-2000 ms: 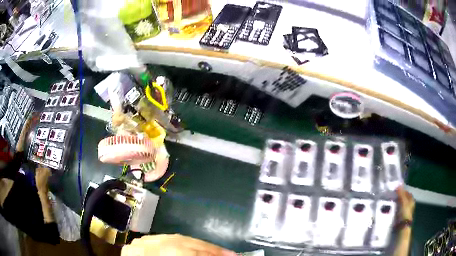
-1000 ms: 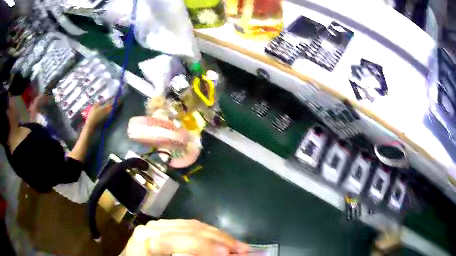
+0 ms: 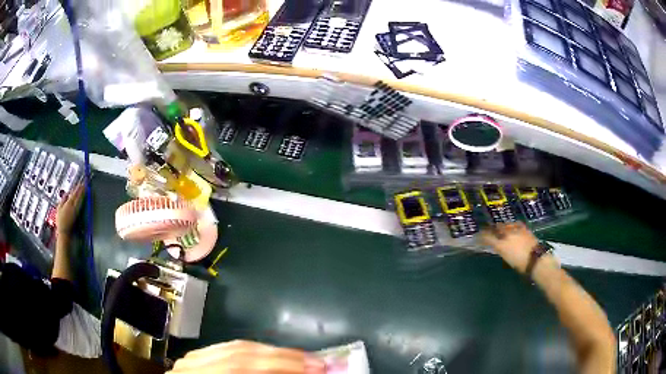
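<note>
A clear phone tray (image 3: 467,247) lies on the green mat, slightly blurred. Its visible row holds several black keypad phones (image 3: 454,212) with yellow liners around their screens. My right hand (image 3: 511,242) reaches in from the right, its fingers on the tray's near edge, gripping it. My left hand (image 3: 248,359) is at the bottom edge, partly cut off, with a pale flat piece (image 3: 347,359) at its fingertips. Behind, under the shelf, a tray of white phone bodies (image 3: 367,155) is partly hidden.
The white shelf (image 3: 467,84) holds two keypad phones, black frame pieces (image 3: 412,45) and a lens-tray stack (image 3: 591,66). A pink fan (image 3: 157,218) and white fixture (image 3: 191,307) stand left. Another person's hand (image 3: 69,208) is at a far-left tray. More phones sit lower right (image 3: 642,332).
The tray of white phone bodies has moved from in front of me to under the shelf. My right hand has moved onto a tray of yellow-lined phones now before it. The view has also shifted.
</note>
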